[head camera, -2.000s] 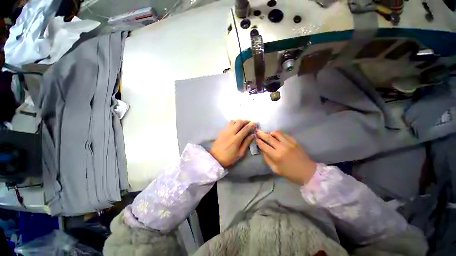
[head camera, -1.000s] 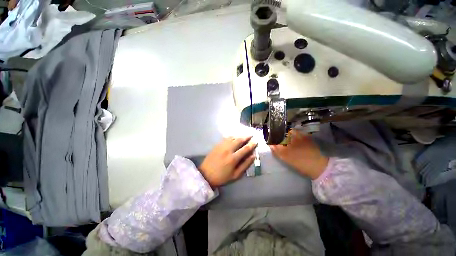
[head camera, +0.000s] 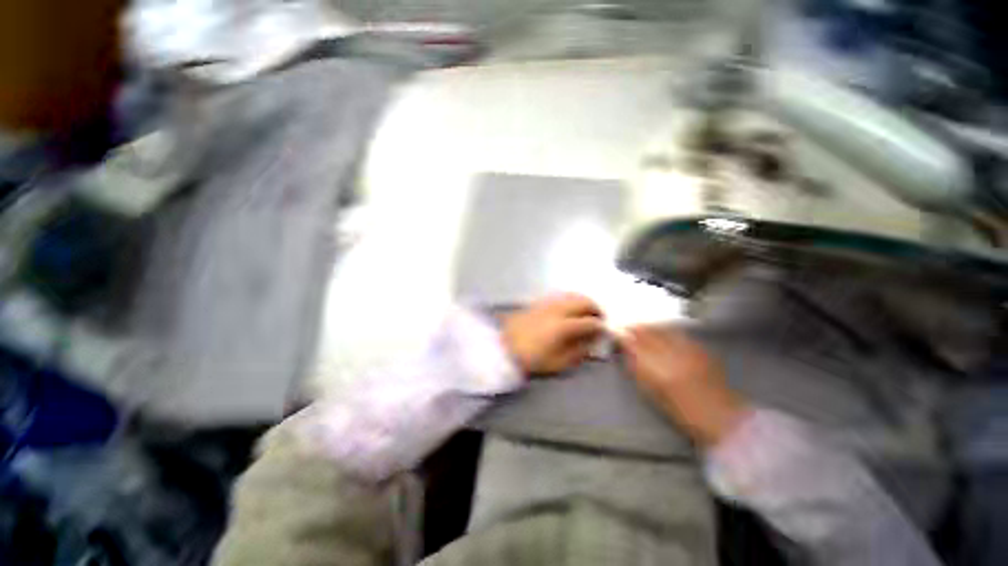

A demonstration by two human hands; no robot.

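The picture is blurred. A grey garment panel [head camera: 531, 227] lies on the white table under the bright lamp of the sewing machine. My left hand [head camera: 555, 334] rests on the panel just below the light, with fingers bent. My right hand [head camera: 680, 376] lies on the panel to its right, and the fingertips of both hands nearly meet. A small pale piece [head camera: 602, 347] shows between the fingertips; whether either hand pinches it cannot be told. The needle and presser foot are lost in the glare and blur.
The cream machine head [head camera: 873, 199] with its teal stripe stands at the upper right. A tall grey stack of cloth [head camera: 238, 243] lies at the left of the table [head camera: 415, 166]. A white crumpled heap [head camera: 227, 33] is at the upper left. More grey cloth lies at the right.
The view has shifted and blurred. My right hand has come out from beside the machine's front and lies lower on the panel. My left hand remains on the panel, fingers near the right hand's.
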